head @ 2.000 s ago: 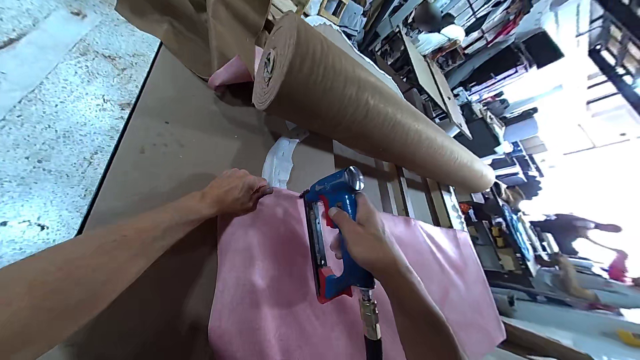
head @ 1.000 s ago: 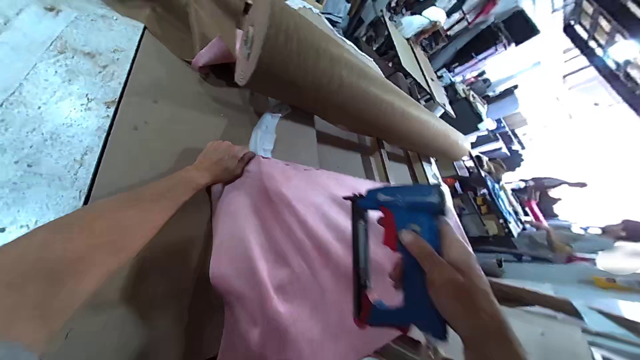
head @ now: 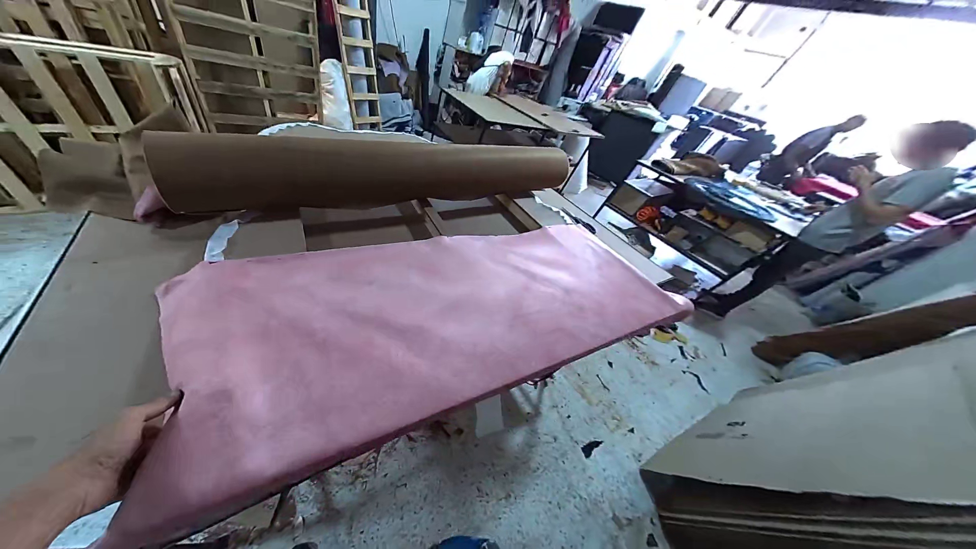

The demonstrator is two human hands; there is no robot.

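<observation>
Pink fabric (head: pixel 381 328) lies over the near part of a frame, its front edge hanging down. My left hand (head: pixel 126 450) grips the left edge of the fabric between thumb and fingers. My right hand is out of view. At the bottom edge a small blue part (head: pixel 463 543) shows, too little to tell what it is. Behind the fabric a large roll of brown material (head: pixel 351 174) lies across the frame. A white strip (head: pixel 221 240) sticks out at the fabric's back left corner. Wooden slats (head: pixel 427 217) show between roll and fabric.
Stacked cardboard sheets (head: pixel 808 427) stand at the lower right. Scraps lie on the floor (head: pixel 595 450). Wooden frames (head: pixel 84 84) lean at the back left. A person (head: pixel 862 206) stands at the right by a shelved workbench (head: pixel 709 221); others are farther back.
The blue staple gun, earlier in my right hand over the fabric, and that hand have left the view. My left hand has moved from the fabric's back corner to its left edge. The view has turned.
</observation>
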